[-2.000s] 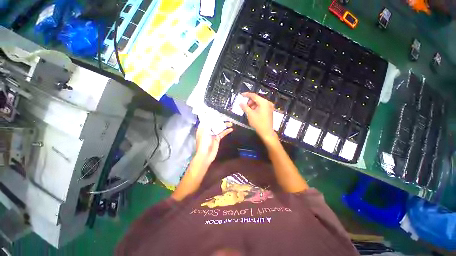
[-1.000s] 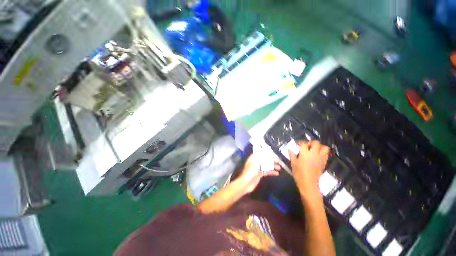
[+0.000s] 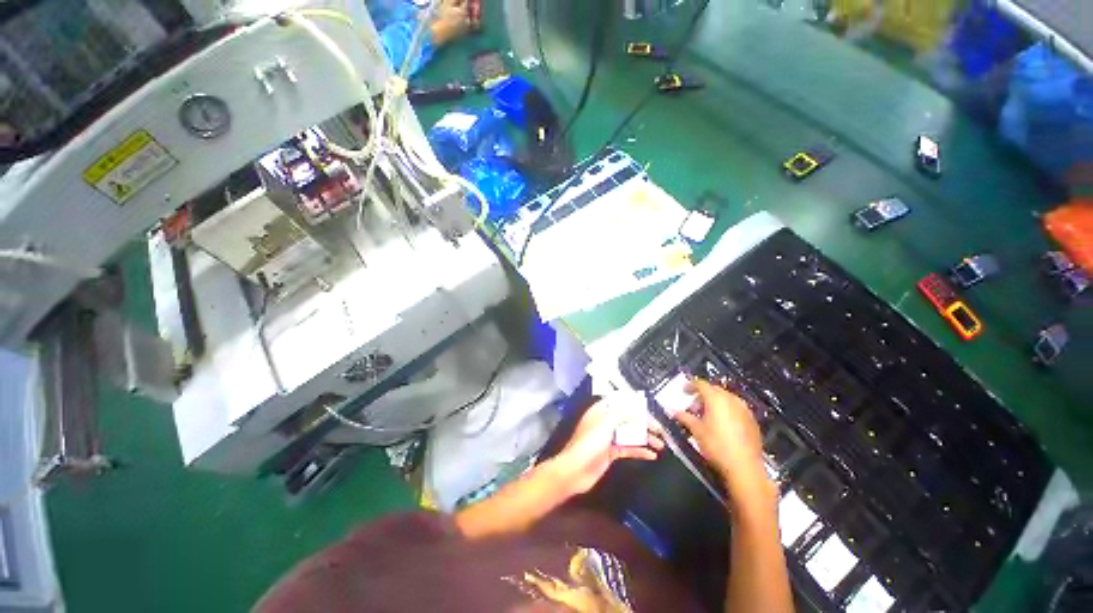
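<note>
A large black blister tray with dark parts in its pockets lies at the right on a pale liner. Several white pieces lie in a row along its near edge. My right hand is over the tray's near left corner, its fingertips on a white piece at a pocket there. My left hand is beside the tray's near left edge, palm up, with a small stack of white pieces in it.
A grey-white machine stands at the left. White sticker sheets lie beyond my left hand. Blue plastic bags lie behind them. Several handsets, one a red-orange phone, lie on the green bench. Another person's hand shows at the top.
The view has turned left, showing more of the machine and shifting the tray right. My right hand stays at the same corner with a white piece, my left hand beside it.
</note>
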